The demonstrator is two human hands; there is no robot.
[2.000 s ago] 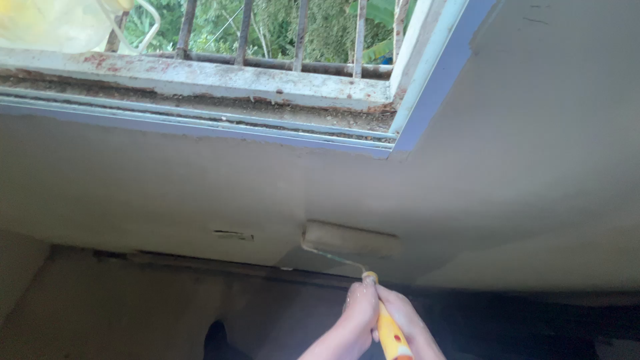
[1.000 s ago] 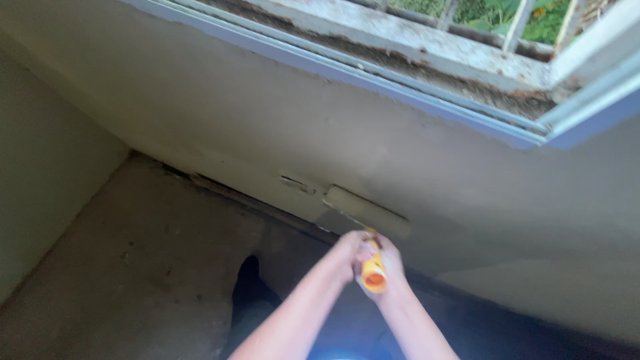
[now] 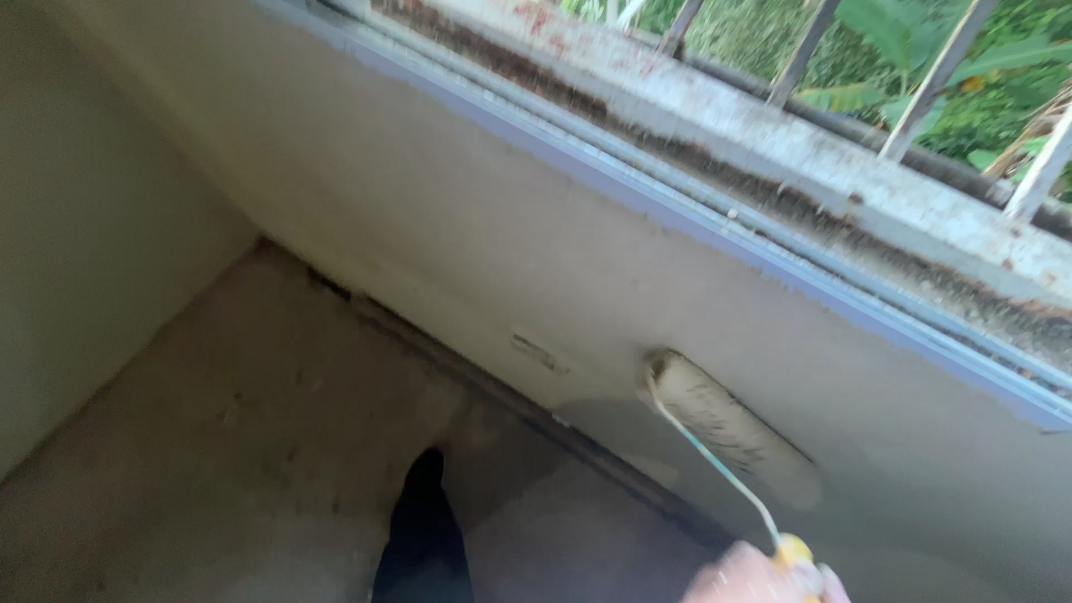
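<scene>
A paint roller with a worn, pale sleeve (image 3: 729, 427) rests against the lower wall, tilted down to the right. Its thin bent wire frame runs down to a yellow handle (image 3: 791, 553) at the bottom edge. My left hand (image 3: 737, 576), blurred and cut off by the frame, is closed round the handle from the left. Only a small part of my right hand (image 3: 831, 584) shows on the handle's right side; the rest is out of view. Beneath the window, the wall (image 3: 469, 218) has a darker, wet-looking patch below the roller.
A window ledge (image 3: 720, 151) with flaking paint and metal bars (image 3: 938, 84) crosses the upper right, edged by a bluish frame strip (image 3: 569, 159). A small slot (image 3: 538, 352) marks the wall. A dark-clad leg and shoe (image 3: 425, 519) stand on the bare floor (image 3: 251, 435) near the wall's base.
The view has swung and come closer. My hands have gone from full view to the bottom edge, mostly cut off, with the roller still against the wall right of the slot.
</scene>
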